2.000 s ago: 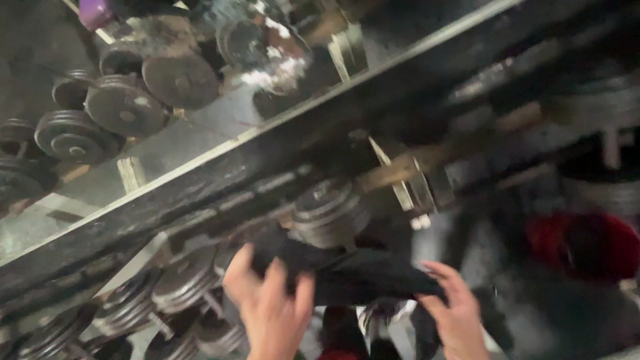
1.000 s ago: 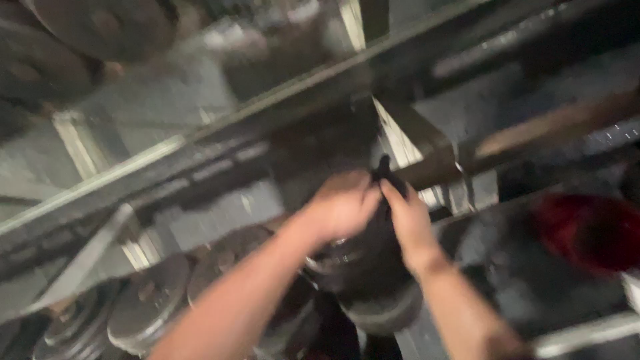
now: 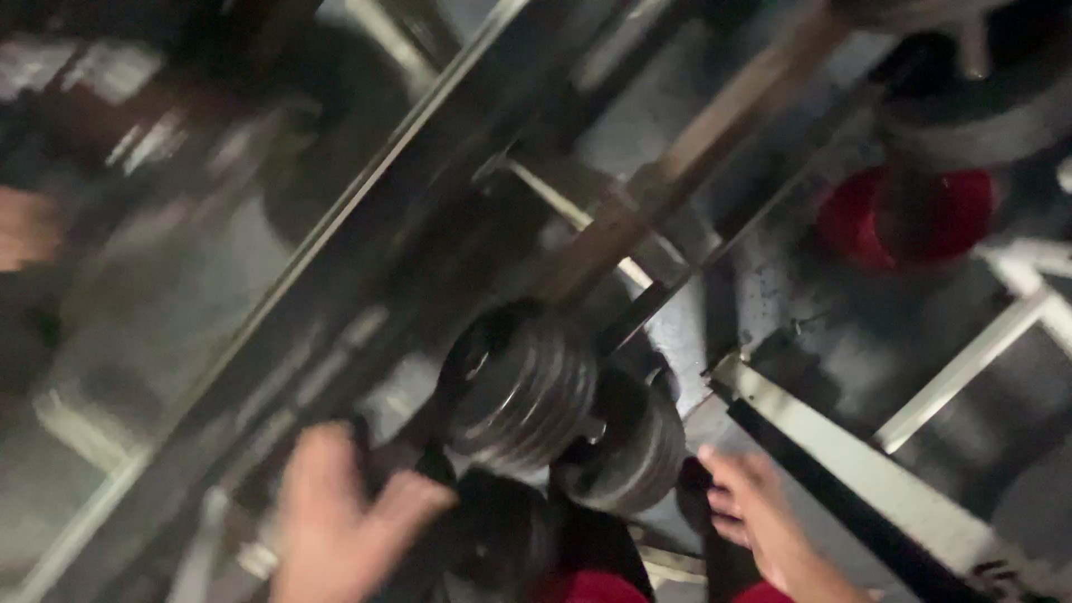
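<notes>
My left hand [image 3: 352, 519] is at the lower left, its thumb and fingers spread, beside a blurred dark shape; no grip on anything shows. To the right of centre at the bottom, my right hand [image 3: 758, 515] has its fingers partly curled next to another dark patch. Blur hides whether it holds something. Between and above the hands is a dumbbell's ribbed stack of round metal plates [image 3: 523, 385], with a second plate stack [image 3: 628, 444] just below and to its right. The black cloth-like item of the earlier views cannot be made out clearly.
A long dark rack rail [image 3: 368, 260] crosses diagonally at left. A brown rusty bar [image 3: 712, 126] runs to the upper right. A red rounded object [image 3: 850, 218] lies beyond it. A pale metal beam [image 3: 871, 477] slants at lower right. Part of another hand or skin [image 3: 25, 230] shows at the left edge.
Two seconds ago both hands held a black cloth-like item stretched between them; one second ago they were together at a dark item above a dumbbell. Now they are apart. The view has turned.
</notes>
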